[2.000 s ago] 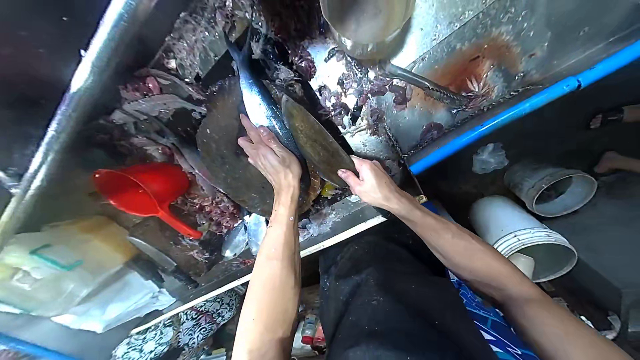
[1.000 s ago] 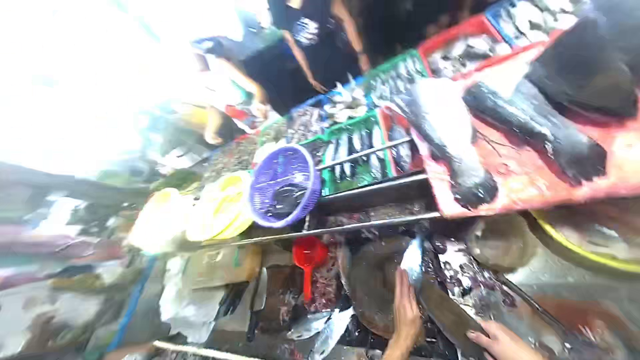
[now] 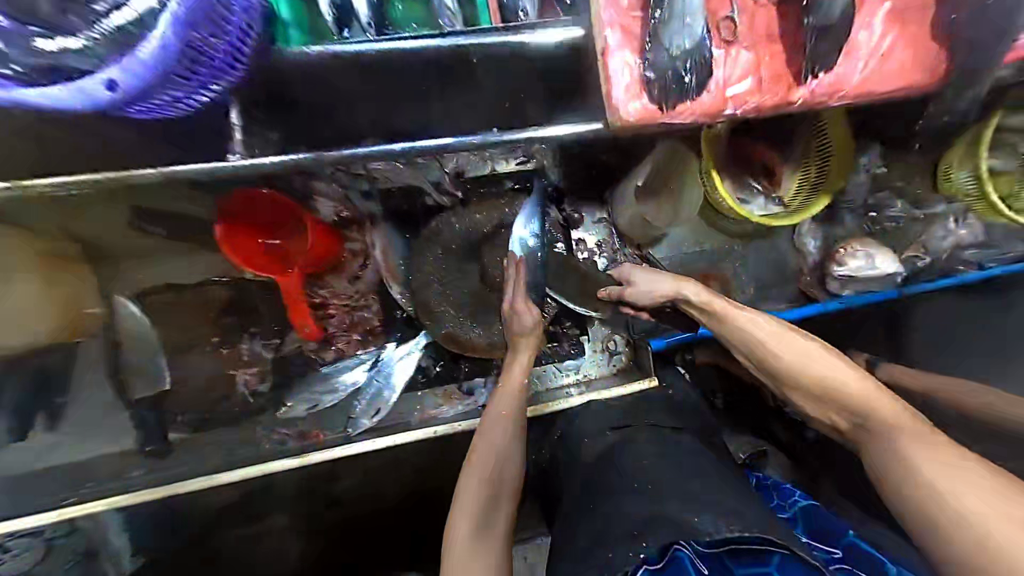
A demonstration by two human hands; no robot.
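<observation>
A silvery fish (image 3: 527, 228) lies on the right part of a round, dark chopping block (image 3: 456, 276), its tail pointing away from me. My left hand (image 3: 522, 308) lies on the near part of this fish, fingers stretched along it. In my right hand (image 3: 644, 288) is a broad, dark-bladed knife (image 3: 578, 282), its blade reaching left to the fish's right side. Whether the edge touches the fish cannot be told. Two more silvery fish (image 3: 384, 384) lie at the block's near left. Fish scraps (image 3: 348, 308) surround the block on its left.
A red plastic dipper (image 3: 276, 240) and another knife (image 3: 140, 348) lie left. Purple (image 3: 200, 60) and yellow (image 3: 828, 172) baskets stand farther back. A pink tray (image 3: 768, 88) holds large dark fish. The counter's pale front edge (image 3: 320, 456) crosses before me. Another person's arm (image 3: 952, 392) shows at right.
The view swung up over the stall and back down, and now shows more of the counter. My left hand stays on the fish and my right hand keeps the knife beside it.
</observation>
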